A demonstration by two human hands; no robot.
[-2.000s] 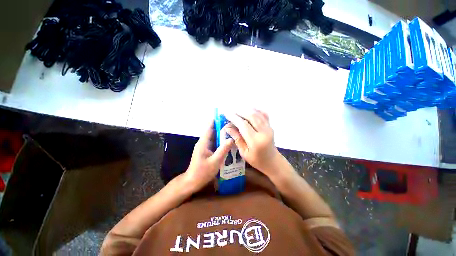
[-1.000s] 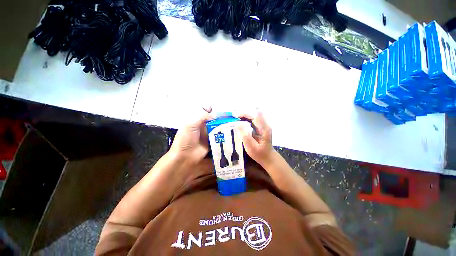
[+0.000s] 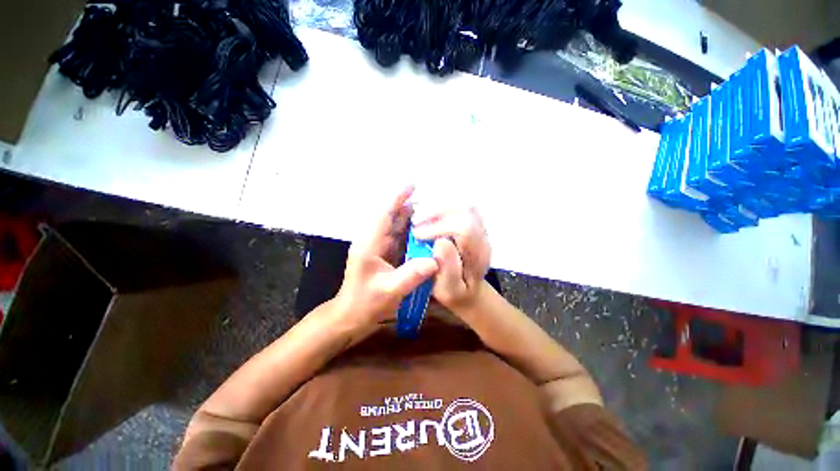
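Observation:
A slim blue retail box (image 3: 414, 308) is held in front of my chest, near the bench's front edge. Its narrow blue side faces up, and the printed picture face does not show. My left hand (image 3: 379, 276) grips it from the left, with the thumb across it. My right hand (image 3: 459, 258) is closed around its upper right part, with the fingers at the far end. The fingers hide most of the box's top end, so I cannot tell whether its flap is closed.
Heaps of coiled black cables (image 3: 198, 74) lie at the back left and back centre. Rows of blue-white boxes (image 3: 737, 138) stand at the right. A brown carton (image 3: 110, 322) is at lower left, a red stool (image 3: 728, 340) at lower right.
The box has turned from its picture face up to its narrow blue side up. Both hands have closed in around it, and the right hand has moved onto its upper part.

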